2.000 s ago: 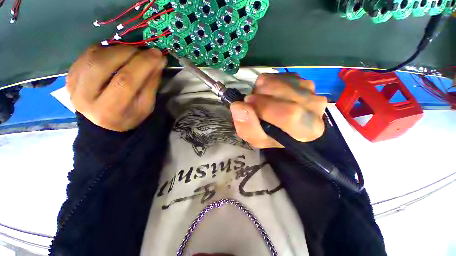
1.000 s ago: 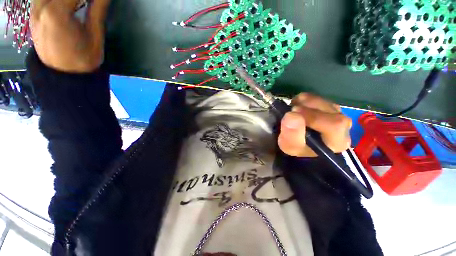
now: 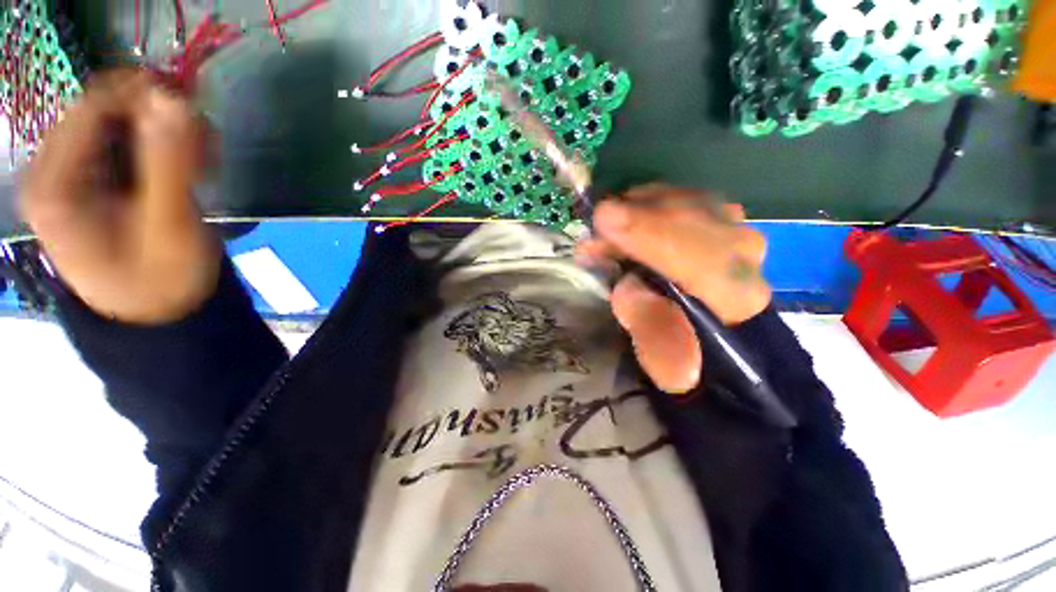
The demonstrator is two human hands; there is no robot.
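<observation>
The circuit board panel (image 3: pixel 527 127), joined small green rings, lies on the dark green mat near the table edge. Several red wire leads (image 3: pixel 405 156) with white end plugs fan out from its left side. My right hand (image 3: pixel 683 266) is closed around the black handle of the soldering iron (image 3: pixel 556 150), whose blurred silver barrel reaches over the panel. My left hand (image 3: pixel 127 197) is blurred at the left, over the table edge. A blurred bundle of red leads (image 3: pixel 199 52) shows at its fingertips and seems to be pinched there.
Stacked blank panels (image 3: pixel 869 64) lie at the upper right, beside an orange box (image 3: pixel 1036 58). A black cord (image 3: pixel 950 145) runs near the table edge. A red stool (image 3: pixel 955 318) stands below at the right. Wired green panels (image 3: pixel 29 69) lie at the far left.
My left hand left the panel's side for the far upper left, and is now lower with red leads at its fingers. My right hand still holds the iron over the panel. The view has shifted.
</observation>
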